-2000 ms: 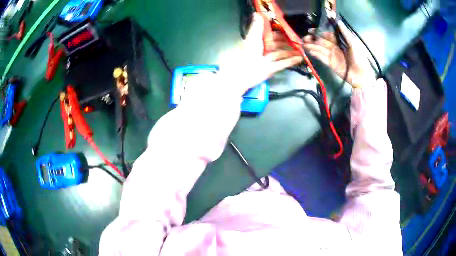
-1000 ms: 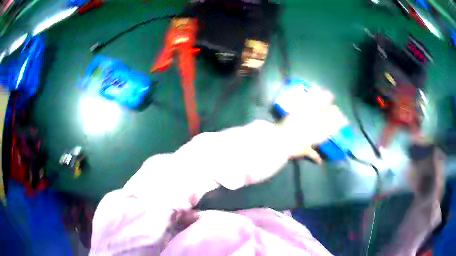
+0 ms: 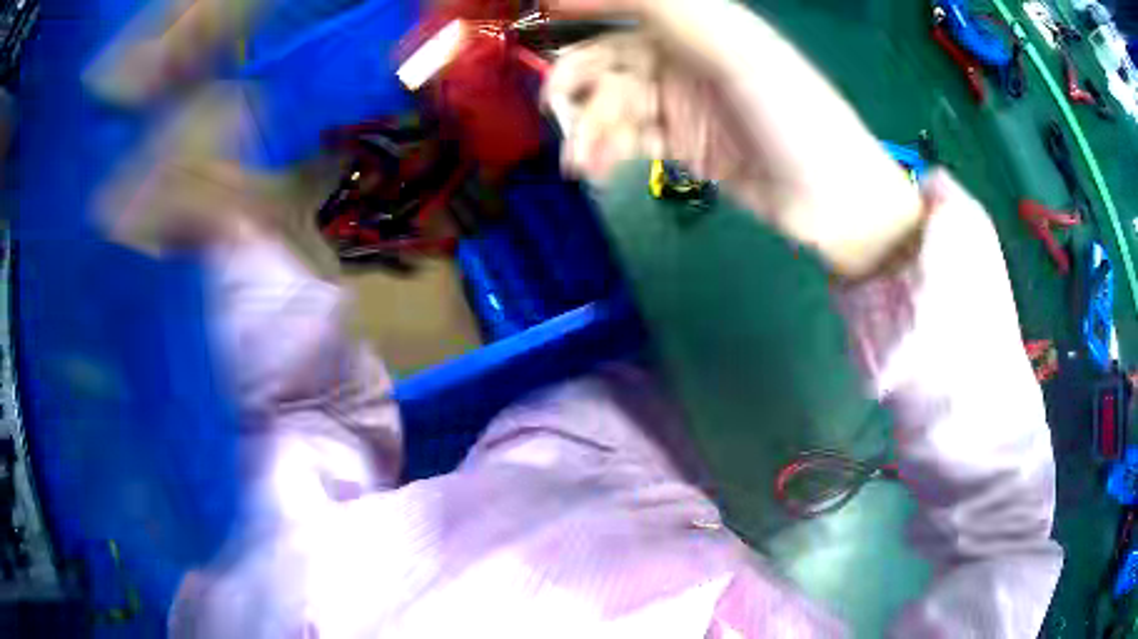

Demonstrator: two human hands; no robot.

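Note:
My left hand (image 3: 181, 175) is at the upper left over a blue surface, badly blurred; whether it holds anything cannot be told. My right hand (image 3: 612, 106) is at the top centre, also blurred, right beside a red clamp-like item (image 3: 487, 106); its grip is unclear. Below, red and black leads (image 3: 393, 194) lie in a pile on tan cardboard (image 3: 406, 312) inside a blue bin (image 3: 512, 347). Blue testers (image 3: 549, 243) seem to stand beside the cardboard, partly hidden.
The green mat (image 3: 749, 337) lies to the right of the bin. On it are a small yellow and black item (image 3: 678, 184) and a looped red and black cable (image 3: 824, 481). Red clamps (image 3: 1048, 225), blue testers (image 3: 1098, 306) and a red display (image 3: 1107, 418) line the far right.
The view has swung left from the bench boxes to the blue bin and leads. My right hand is now by the red item. My left hand has left the blue tester on the mat.

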